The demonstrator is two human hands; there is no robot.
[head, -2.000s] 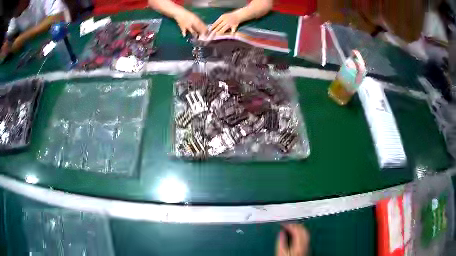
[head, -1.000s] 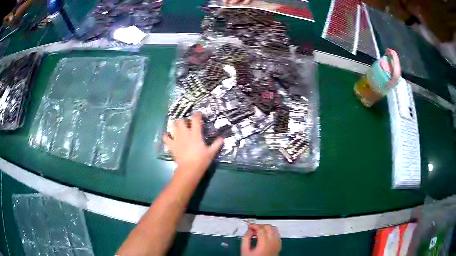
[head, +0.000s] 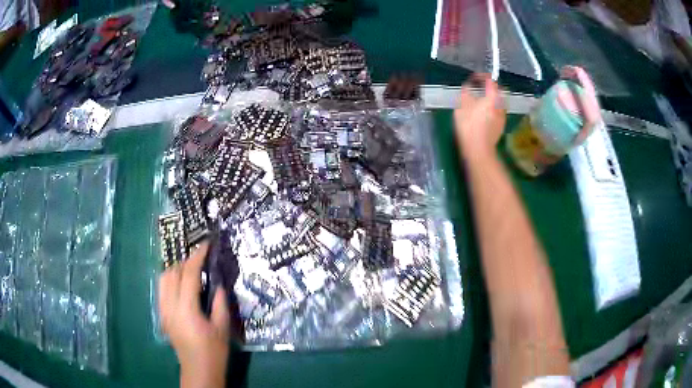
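A clear plastic tray (head: 454, 265) is heaped with loose boards (head: 262, 121), some black and gold, some silvery. My left hand (head: 193, 311) is at the tray's near left edge, its thumb and fingers around a dark shape that may be a board or a shadow; blur hides which. My right hand (head: 479, 125) reaches far forward, right of the tray, over the white dividing strip. Its fingertips are bent near each other and blurred; I cannot tell whether they hold anything.
More boards (head: 288, 68) lie beyond the strip. A clear blister tray (head: 57, 258) lies at left. A pale green and pink bottle (head: 550, 125) leans beside a long white item (head: 607, 220) at right. Red-and-white sheets (head: 467, 34) and a bag of dark parts (head: 91, 68) lie at the far side.
The view has moved closer to the tray. My right hand has gone from the near strip to the far one. My left hand has moved from over the boards to the tray's left edge.
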